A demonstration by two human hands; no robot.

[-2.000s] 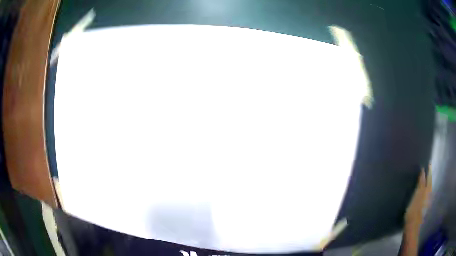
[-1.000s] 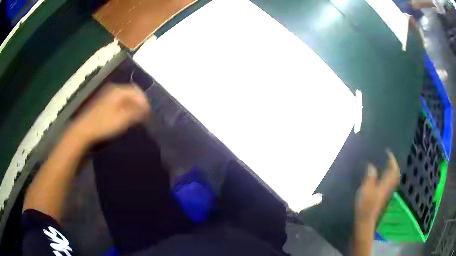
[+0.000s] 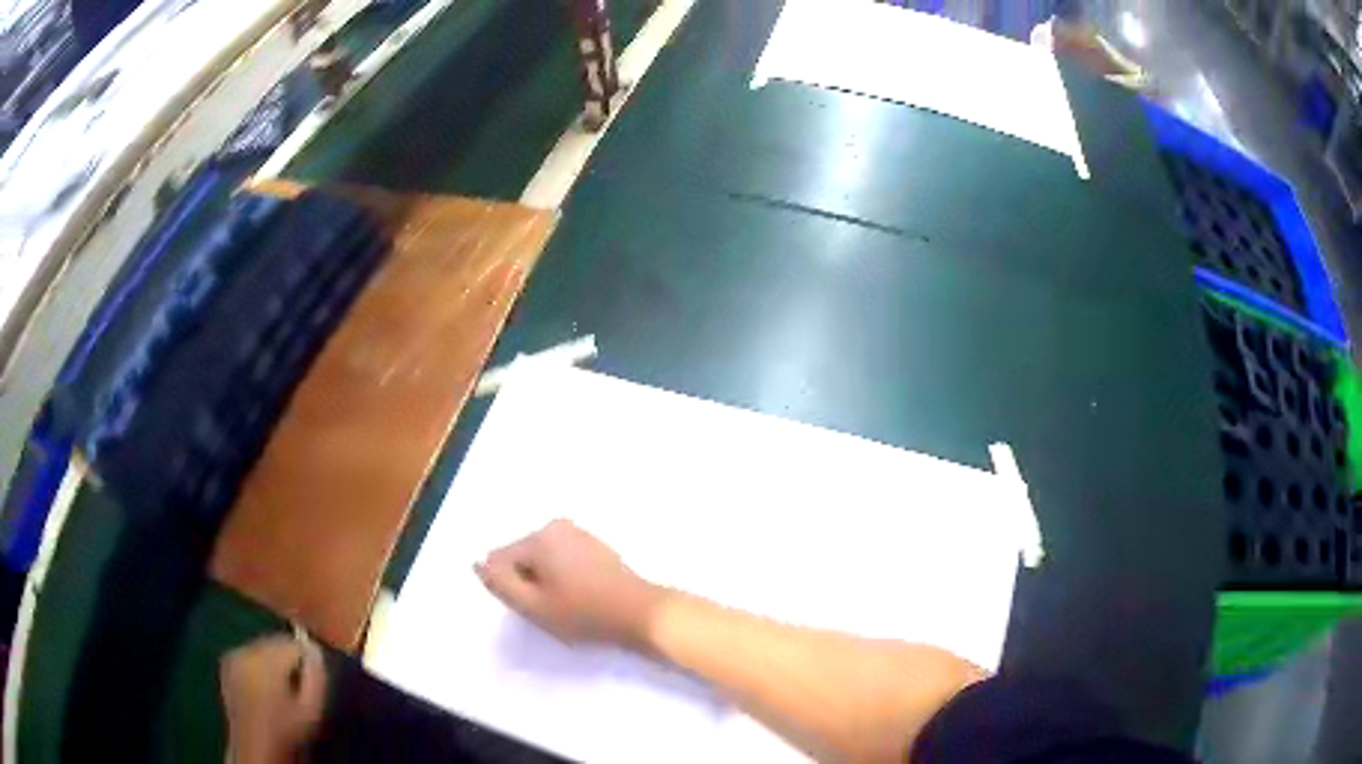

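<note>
The white paper sheet (image 3: pixel 837 537) lies on the dark green bench top with pale tape at its visible corners. My right hand (image 3: pixel 560 579) is over the left part of the paper, fingers curled closed, with nothing visible in it. The forearm crosses the paper from the lower right. My left hand (image 3: pixel 274 694) is at the bottom left, below the brown board, blurred and curled. Whether it holds anything cannot be told.
The brown board (image 3: pixel 396 388) lies left of the paper. A dark tray with rows of bluish parts (image 3: pixel 224 329) is beyond it. A second taped paper (image 3: pixel 926 75) is farther along the bench. Blue (image 3: pixel 1292 224) and green (image 3: pixel 1292 620) crates with black perforated parts stand at the right.
The view has turned and shows more of the bench and conveyor side. My right hand has moved from beside the green crate to over the paper. My left hand is now lower at the left.
</note>
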